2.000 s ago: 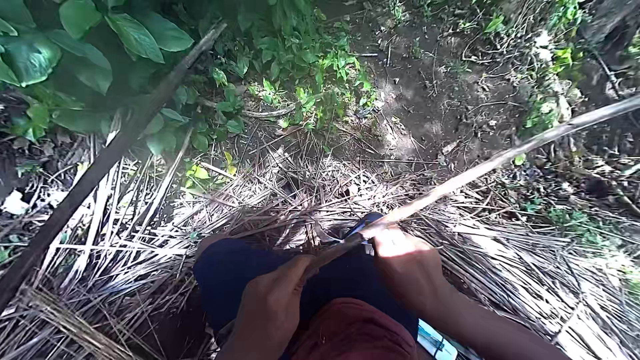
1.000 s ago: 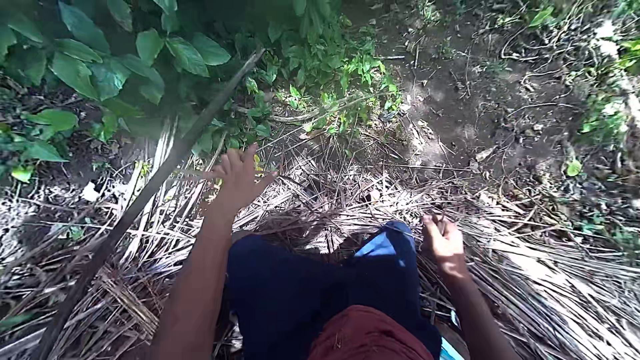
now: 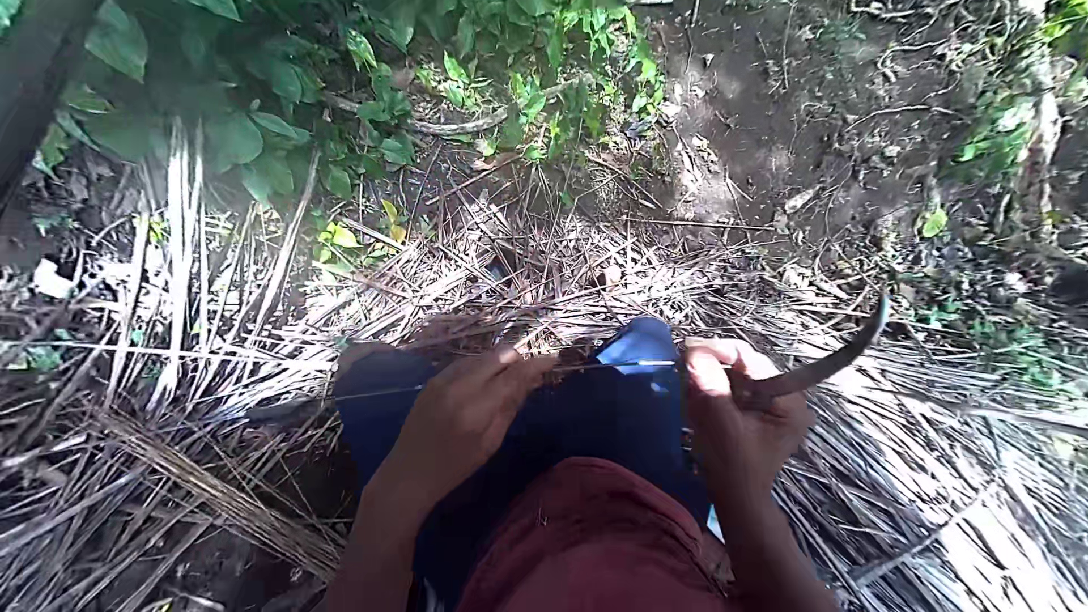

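Over my lap, my left hand (image 3: 476, 408) is closed on a thin strip (image 3: 612, 365), which stretches across to my right hand (image 3: 748, 399). The strip also runs out past my left hand toward the left. From my right hand's fist a dark curved blade (image 3: 837, 361), like that of a sickle or curved knife, sticks out to the right, its tip pointing up. The blade's handle is hidden in the fist. Below both hands are my dark blue trousers (image 3: 561, 442) and a dark red shirt (image 3: 595, 535).
Dry stalks (image 3: 918, 459) cover the ground around my legs, with a bundle of thin stalks (image 3: 221, 493) at the lower left. Leafy green plants (image 3: 255, 127) grow at the upper left, beside a dark pole (image 3: 38, 76). Bare soil (image 3: 765, 127) lies farther ahead.
The long stalk held two seconds ago is out of my hands. One second ago my left hand was raised with fingers spread; it has come down over my lap. The curved blade now shows in my right hand.
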